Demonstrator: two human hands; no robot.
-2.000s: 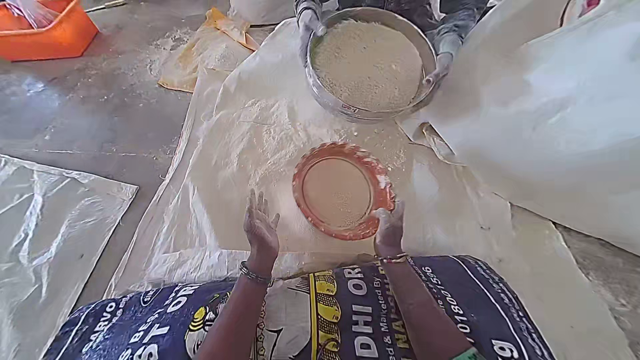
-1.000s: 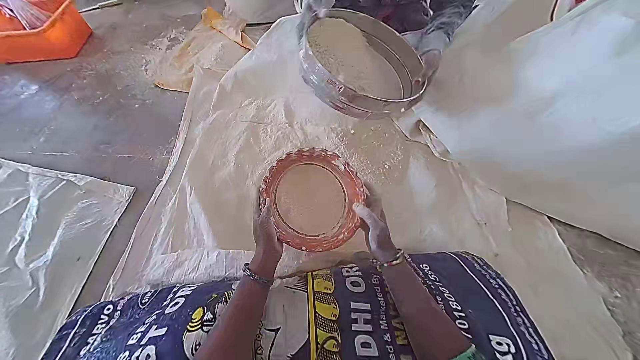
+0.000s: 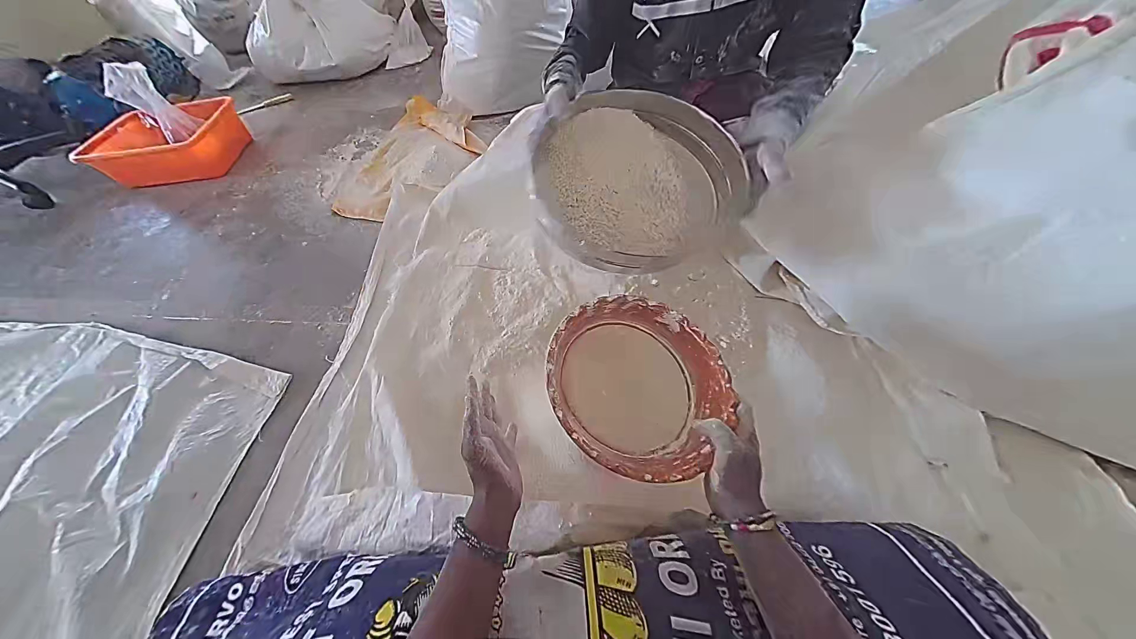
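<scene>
My right hand [image 3: 733,461] grips the lower right rim of a red-brown round sieve [image 3: 637,390], its thumb on the rim. The sieve is tilted, and a pale flat surface fills its ring. My left hand [image 3: 492,448] is apart from the sieve on its left side, fingers spread and holding nothing. Beyond the red sieve, a co-worker's two hands hold a large round metal sieve [image 3: 641,182] with pale, grainy flour-like material in it. Pale powder [image 3: 524,297] lies on the plastic sheet below.
A dark blue printed sack [image 3: 852,577] lies under my forearms. Pale sheets [image 3: 958,257] cover the right side, and a clear plastic sheet [image 3: 98,444] lies at lower left. An orange tub [image 3: 191,146], a dusty yellow cloth [image 3: 404,169] and white sacks [image 3: 324,40] are farther back.
One second ago both my hands held the red sieve; now my left hand is off it and the sieve is farther right and tilted. The co-worker's metal sieve has changed its tilt.
</scene>
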